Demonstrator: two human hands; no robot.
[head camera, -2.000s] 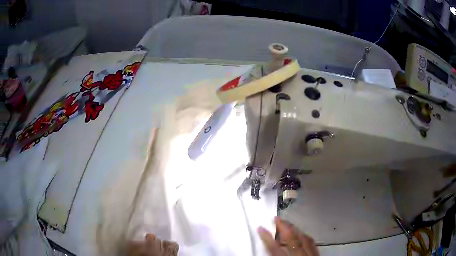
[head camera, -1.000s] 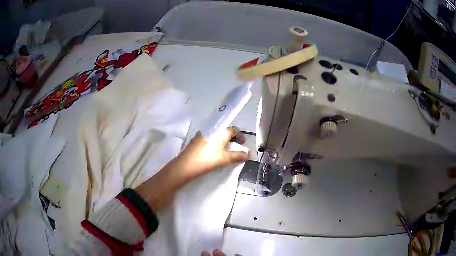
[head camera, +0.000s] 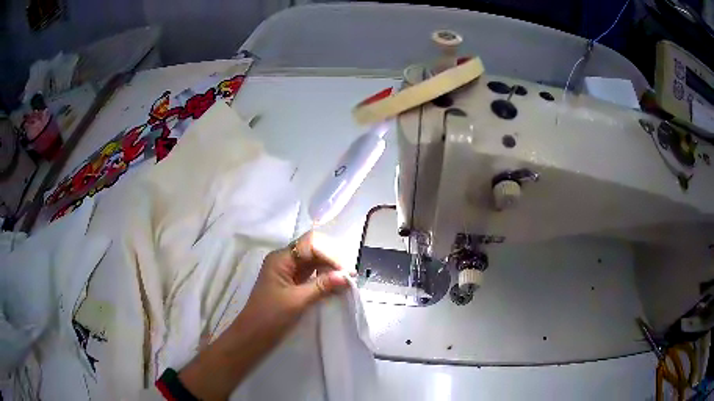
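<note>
My left hand pinches the edge of a white fabric piece between thumb and fingertips, just left of the needle plate. The cloth hangs from the fingers toward the front edge. The sewing machine head stands at right, its presser foot and needle over the grey metal plate, with no fabric under them. More white and cream fabric lies bunched at left. My right hand is not in view.
A tape roll leans atop the machine head. A lamp hangs left of it. Yellow-handled scissors lie at far right, below a control panel. A red floral piece lies upper left. A translucent bin stands behind.
My left hand has drawn back from beside the needle toward the lower left and now pinches the fabric edge. The fingertips of my right hand have left the bottom edge.
</note>
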